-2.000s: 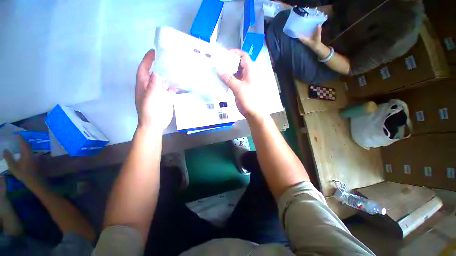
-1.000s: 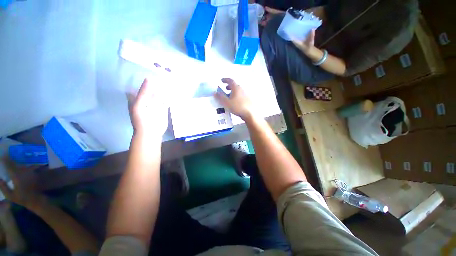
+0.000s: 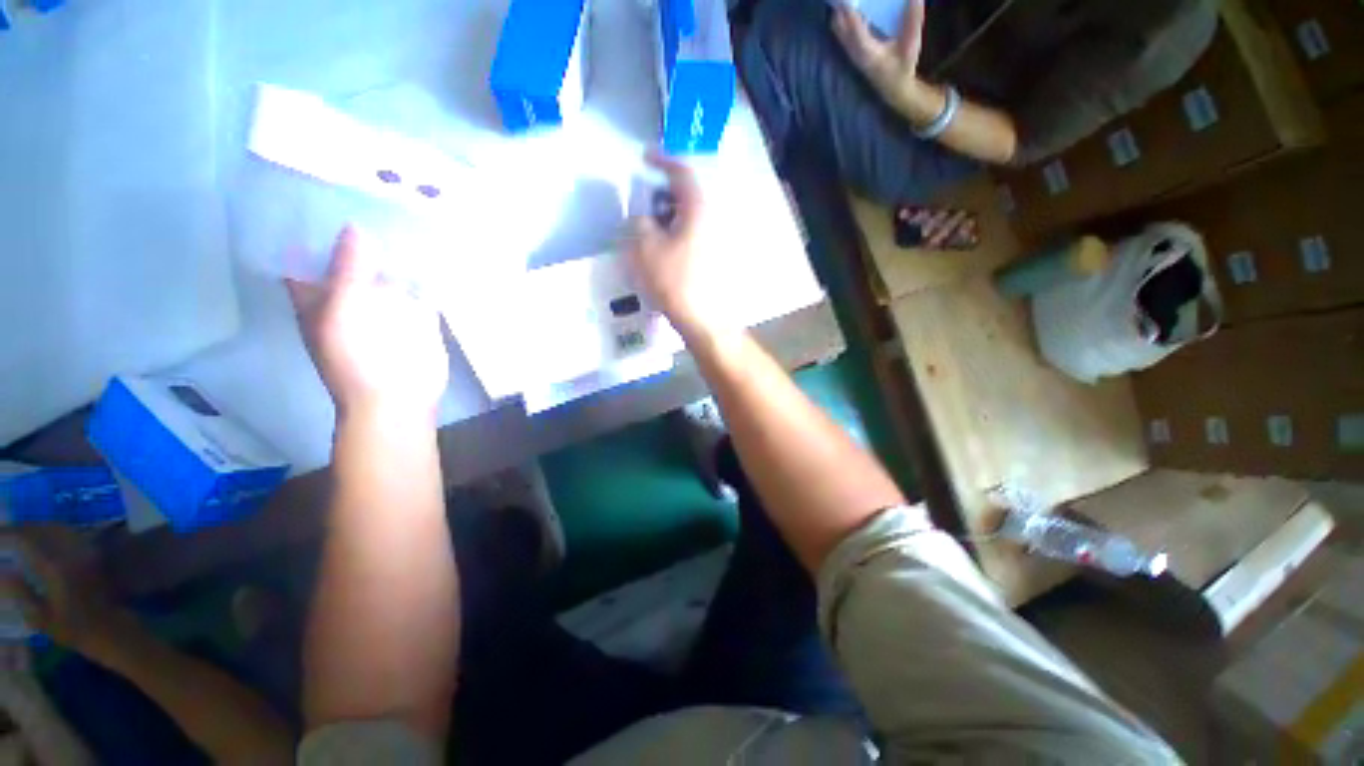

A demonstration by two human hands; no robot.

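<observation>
A white product or insert point(image 3: 337, 187) with two small dark marks lies at the left, pale with glare. My left hand point(image 3: 374, 329) is at its near edge, thumb up, and holds it. A retail box point(image 3: 591, 322) with small dark print on its white face lies at the bench's front edge. My right hand point(image 3: 666, 247) is over the far right part of this box, fingers bent at what seems a raised flap. Glare hides the fingertips, and I cannot tell whether they grip anything.
Blue and white boxes stand at the back point(image 3: 539, 60), back right point(image 3: 696, 97) and left point(image 3: 187, 449). Another person's hand point(image 3: 890, 53) is at the upper right, and another's at the lower left. A checkered phone point(image 3: 938, 228), white bag point(image 3: 1114, 307) and bottle point(image 3: 1077, 536) are at the right.
The white piece has moved left and down with my left hand, away from the retail box. My right hand has left it and moved to the box. The view has shifted a little.
</observation>
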